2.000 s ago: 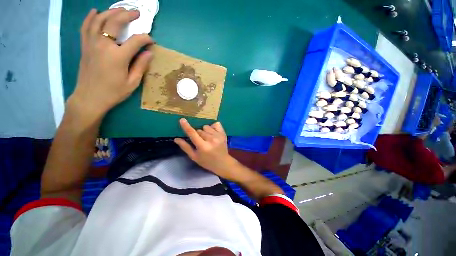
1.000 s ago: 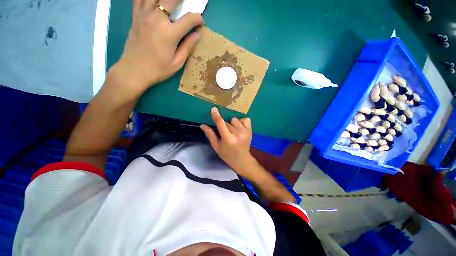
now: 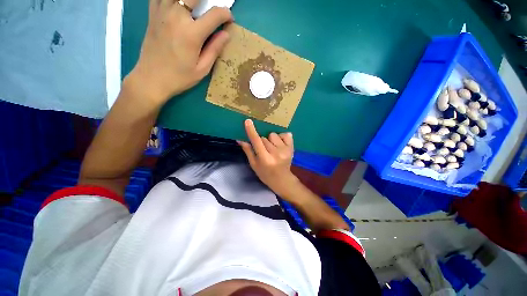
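The tan cardboard pad (image 3: pixel 227 91) lies on the green bench, with a brown wet-looking stain around a small white round disc (image 3: pixel 262 85). My left hand (image 3: pixel 179 52) is at the upper left, partly cut off by the top edge. Its thumb and index finger are by the pad's upper left corner and a white cloth (image 3: pixel 215 6); its grip on the cloth is unclear. My right hand (image 3: pixel 270 151) is empty at the bench's near edge, index finger extended just below the pad, other fingers bent. A white squeeze bottle (image 3: pixel 365 84) lies right of the pad.
A blue crate (image 3: pixel 399 130) at the right holds rows of cream-and-black workpieces (image 3: pixel 448 139) on a whitish liner. A pale sheet (image 3: pixel 52 69) with dark spots and a white edging strip (image 3: pixel 114 58) is at the left. A person's red sleeve (image 3: pixel 491 214) shows at the right edge.
The view has shifted, so the bench items stand farther right than two seconds ago. The cloth and my left hand are now more cut off at the top. The pad and disc look unchanged.
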